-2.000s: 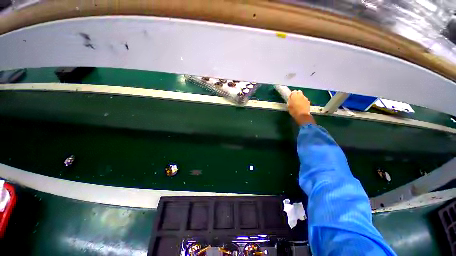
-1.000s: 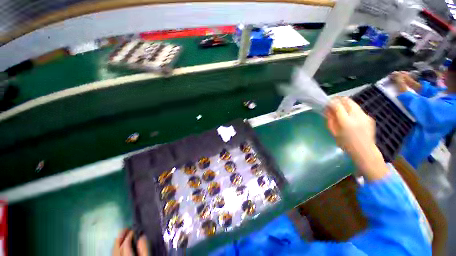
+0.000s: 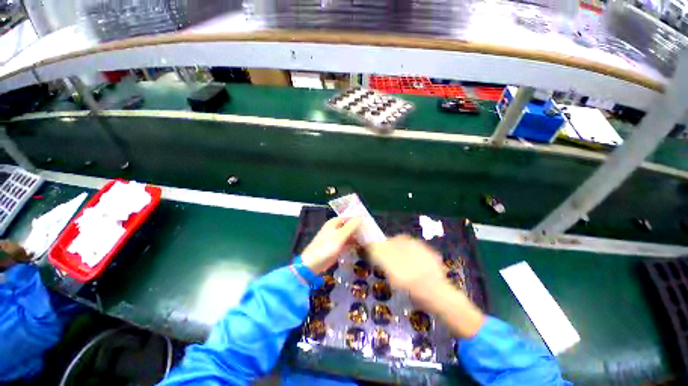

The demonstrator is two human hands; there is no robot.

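Observation:
My left hand (image 3: 330, 243) holds a pale sticker sheet (image 3: 357, 215) above the upper left part of the black carrier tray (image 3: 309, 220). My right hand (image 3: 411, 264) is blurred over the middle of the tray, beside the lower end of the sheet; its fingertips are unclear. A clear blister tray (image 3: 369, 293) lies in the carrier tray with rows of round dark modules with gold-orange parts, partly hidden by my right hand. A white scrap piece (image 3: 431, 227) lies at the carrier tray's upper edge.
A white strip (image 3: 539, 307) lies on the bench to the right. A red bin of white pieces (image 3: 148, 208) stands left, near another person's blue sleeve (image 3: 29, 320). The conveyor belt (image 3: 279, 167) carries scattered modules. A shelf edge (image 3: 332, 51) crosses above.
My right hand has moved left over the tray from the right side. My left hand has risen from the tray's lower left and holds the sheet. A white strip now lies on the right bench.

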